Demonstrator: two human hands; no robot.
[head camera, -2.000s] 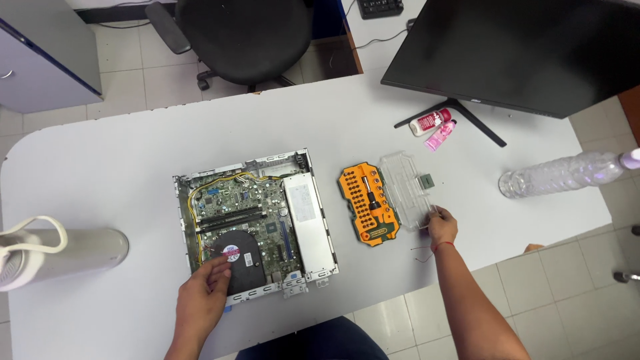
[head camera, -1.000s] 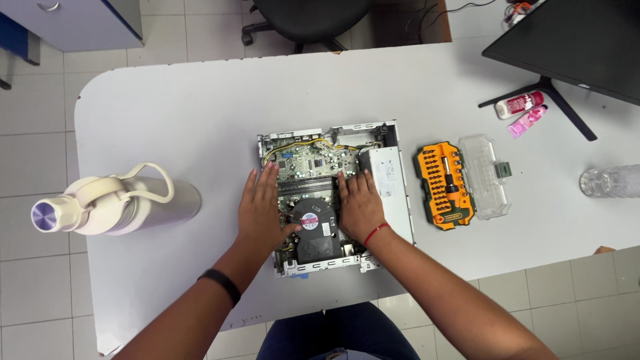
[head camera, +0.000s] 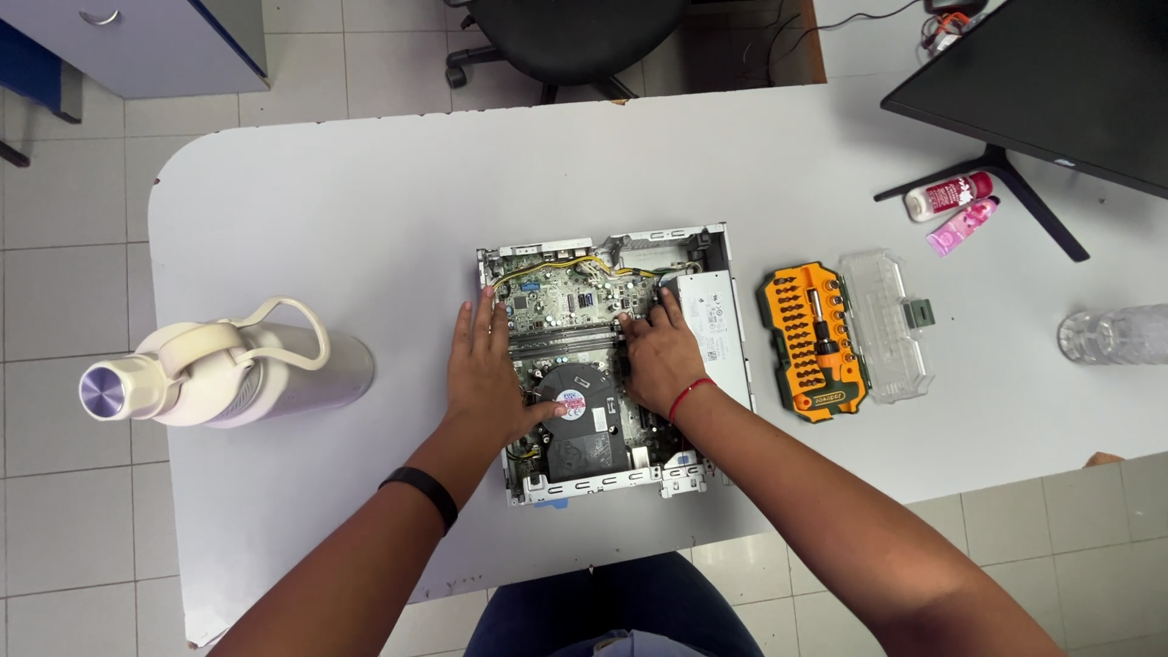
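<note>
An opened desktop computer chassis lies flat on the table, its motherboard exposed. My left hand rests with spread fingers over the chassis's left edge, its thumb by the label on the black blower fan. My right hand lies over the board beside the silver power supply, fingers bent at the right end of the memory slots; whether it grips anything there is hidden. To the right, an orange screwdriver bit set lies with its clear lid folded back.
A cream water bottle lies on the table at left. At right are a monitor on a black stand, a small bottle, a pink tube and a clear plastic bottle. A black office chair stands beyond the far edge.
My right hand has moved left from the bit set's clear lid to the chassis. My left hand has gone from the fan to the chassis's left edge. The view has shifted.
</note>
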